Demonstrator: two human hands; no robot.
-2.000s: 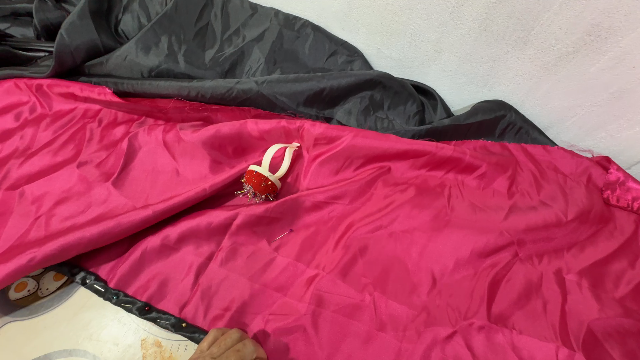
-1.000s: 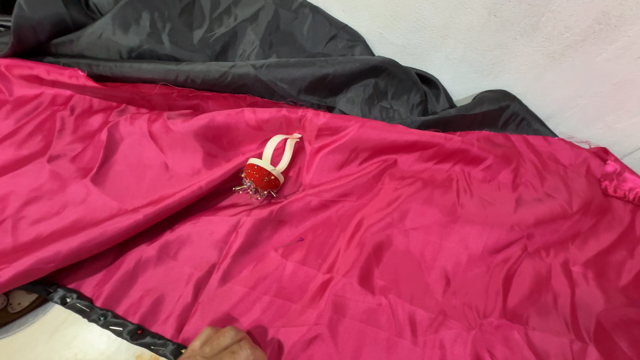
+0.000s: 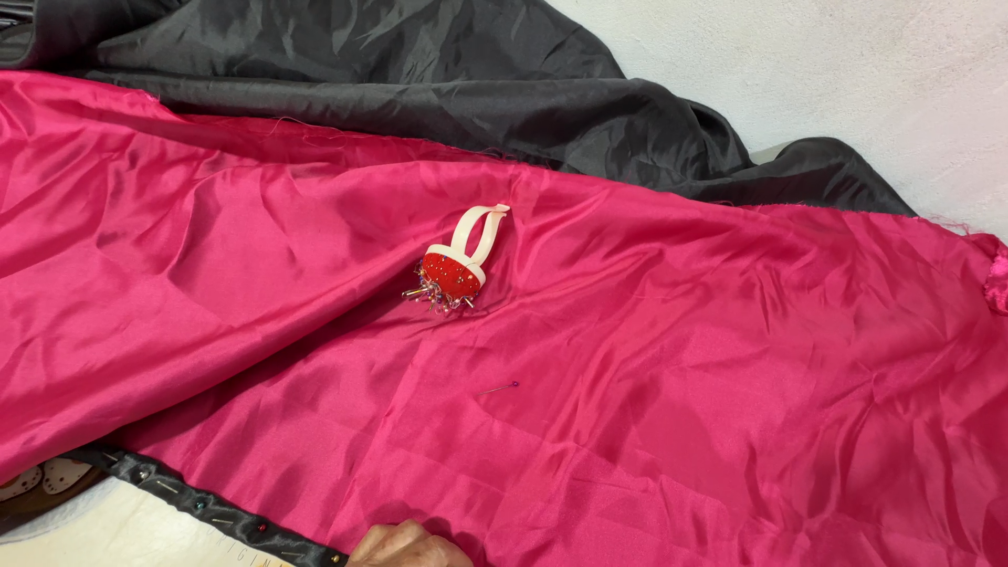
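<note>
My left hand [image 3: 409, 545] shows only by its knuckles at the bottom edge, beside the end of a black satin strip [image 3: 236, 516] pinned along the pink satin fabric [image 3: 669, 425]. Its fingertips are hidden, so its grip cannot be told. A wrist pincushion [image 3: 453, 276], with a red pad full of pins and a cream plastic band, lies on the pink fabric above the hand. Between them a single pin with a purple head [image 3: 515, 383] rests on the cloth. Several ball-headed pins run along the black strip. My right hand is out of view.
Bunched black fabric [image 3: 409, 110] lies behind the pink cloth, against a white wall [image 3: 827, 71]. At the lower left, a pale printed surface [image 3: 118, 524] shows beneath the black strip, with a brown pattern near the corner. Folds ridge the pink cloth.
The view has shifted somewhat. My left hand stays by the black strip's end, and the pincushion lies on the pink fabric throughout.
</note>
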